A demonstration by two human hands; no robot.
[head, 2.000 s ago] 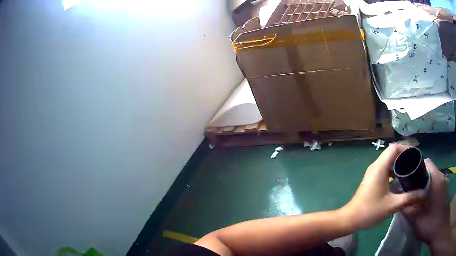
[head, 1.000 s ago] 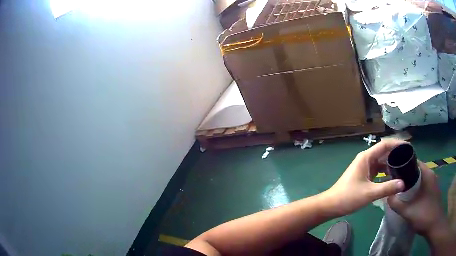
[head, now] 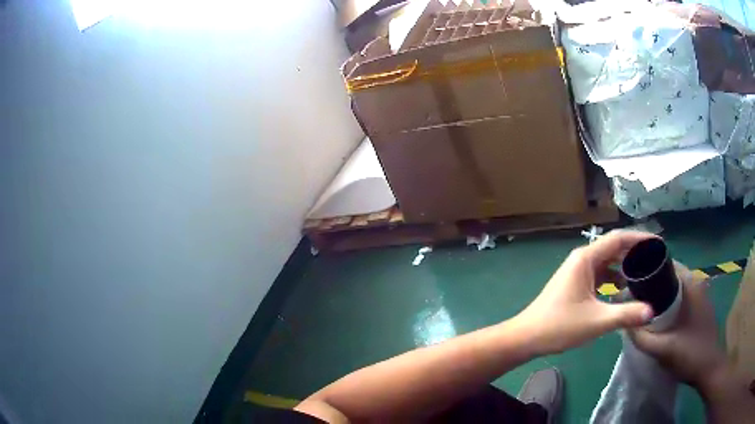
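Observation:
A glossy black hollow cylinder (head: pixel 651 273) stands tilted at the lower right, its round open mouth facing up toward me. My left hand (head: pixel 592 290) curves around its left side, fingers behind the rim and thumb on its lower front. My right hand (head: pixel 691 335) grips its lower part through a pale cloth (head: pixel 637 381). The cloth wraps the cylinder's base like a white band, and its tail hangs below my hands. The cylinder's lower end is hidden by the cloth and hands.
A large brown carton (head: pixel 480 141) stands on a wooden pallet (head: pixel 447 230) ahead, beside white patterned packages (head: pixel 646 116). A white wall (head: pixel 165 190) is on the left. White scraps lie on the green floor (head: pixel 348 306) near yellow-black tape (head: pixel 720 269). My grey shoe (head: pixel 542 389) is below.
The view has shifted right, so carton, packages and hands appear further left. A brown edge now shows at the far right. Both hands still hold the cylinder and cloth in nearly the same grip.

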